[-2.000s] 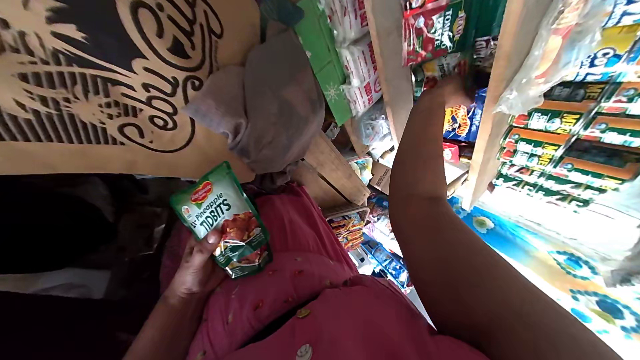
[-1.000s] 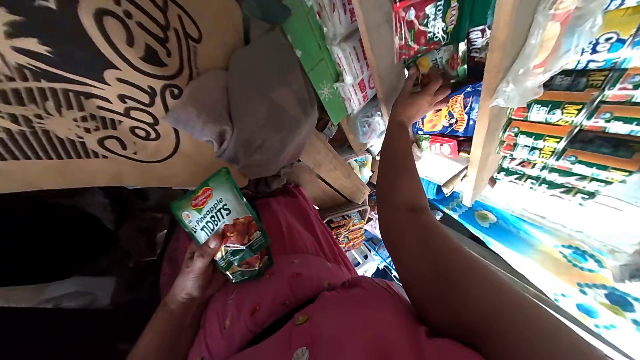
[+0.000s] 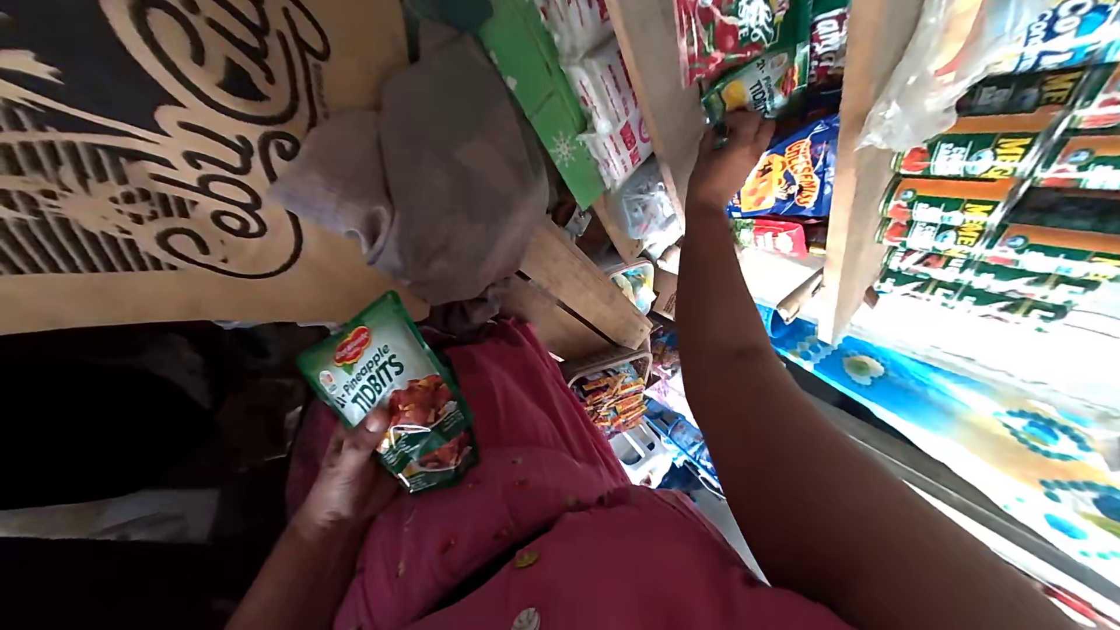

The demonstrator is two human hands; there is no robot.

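Observation:
A green and white pouch of pineapple tidbits (image 3: 411, 398) is in my left hand (image 3: 350, 468), its thumb across the front, over my pink clothing. My right hand (image 3: 733, 156) reaches up into a wooden shelf bay, its fingers at the lower edge of another tidbits pouch (image 3: 763, 83); whether they grip it I cannot tell. A red pouch (image 3: 722, 35) lies just above that one. Below and right of my fingers is a blue snack bag (image 3: 792, 171), with a red packet (image 3: 774, 236) beneath it.
Wooden shelf boards (image 3: 862, 166) flank the bay. Rows of green packs (image 3: 954, 210) and a clear plastic bag (image 3: 919, 83) are at the right. A grey cloth (image 3: 455, 166) hangs before a printed cardboard box (image 3: 350, 280). A basket of small packets (image 3: 612, 394) stands lower down.
My right hand has moved up and left in the shelf bay since the earliest frame and is now at the upper tidbits pouch. My left hand keeps its pouch in about the same place.

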